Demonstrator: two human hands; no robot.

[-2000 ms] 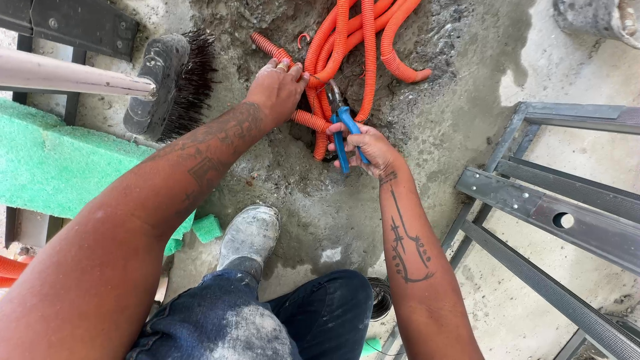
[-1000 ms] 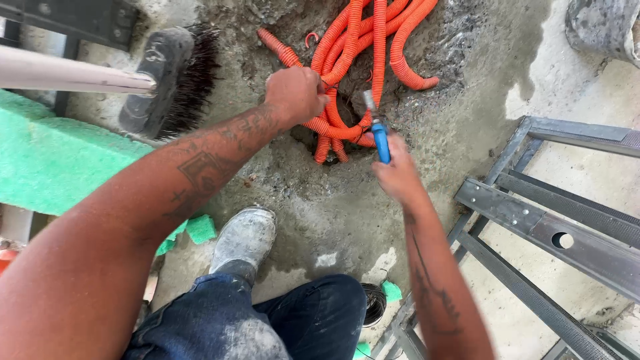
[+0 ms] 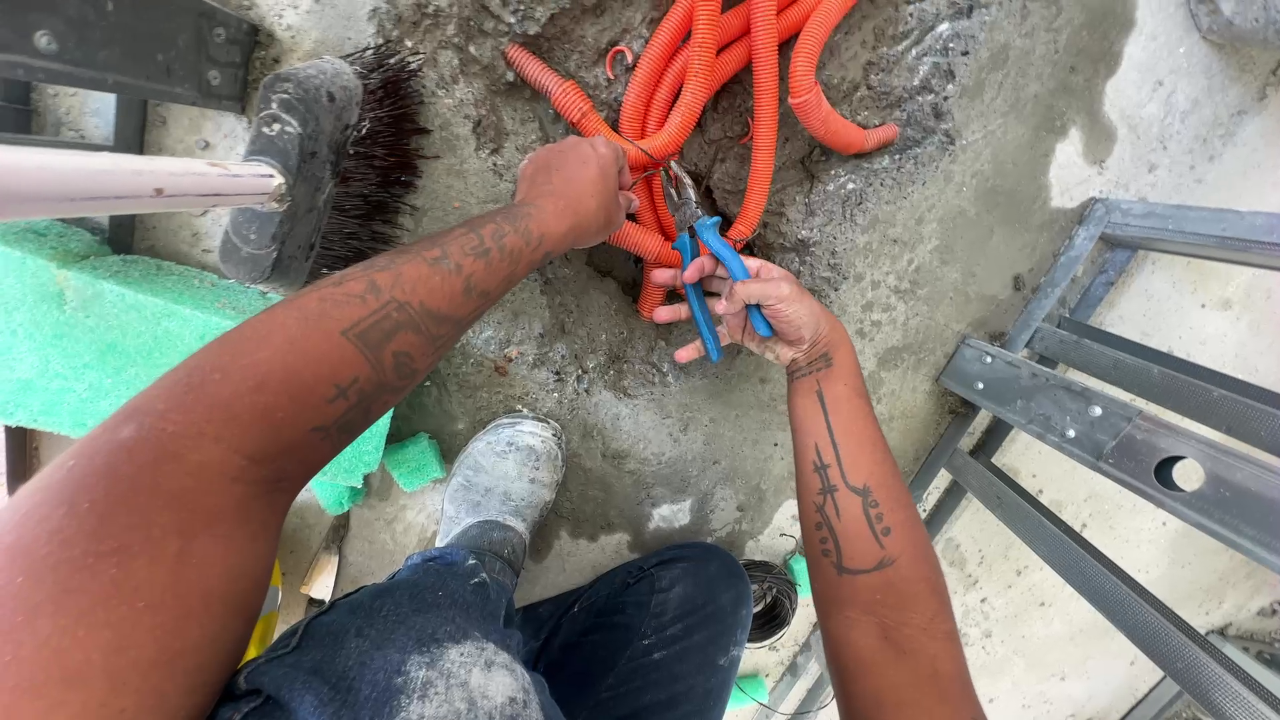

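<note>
Several orange corrugated conduits (image 3: 763,110) come together in a bundle over the rough concrete. A thin dark tie wire (image 3: 648,170) runs at the bundle, close to the fingers of my left hand (image 3: 582,190). That hand is closed in a fist beside the conduits; it seems to pinch the wire's end, though the fingertips are hidden. My right hand (image 3: 760,305) holds blue-handled pliers (image 3: 685,205) by both handles, palm turned up and some fingers spread. The metal jaws touch or nearly touch the wire against the bundle.
A broom (image 3: 290,170) and green foam blocks (image 3: 130,330) lie at the left. Metal ladder-like frames (image 3: 1110,420) stand at the right, another (image 3: 130,45) at the upper left. A coil of dark wire (image 3: 770,600) rests beside my knee, a bucket-like container (image 3: 1240,20) at the upper right.
My right hand has turned palm up, and the pliers' jaws have come up to the wire at the bundle. My left hand stays beside the conduits.
</note>
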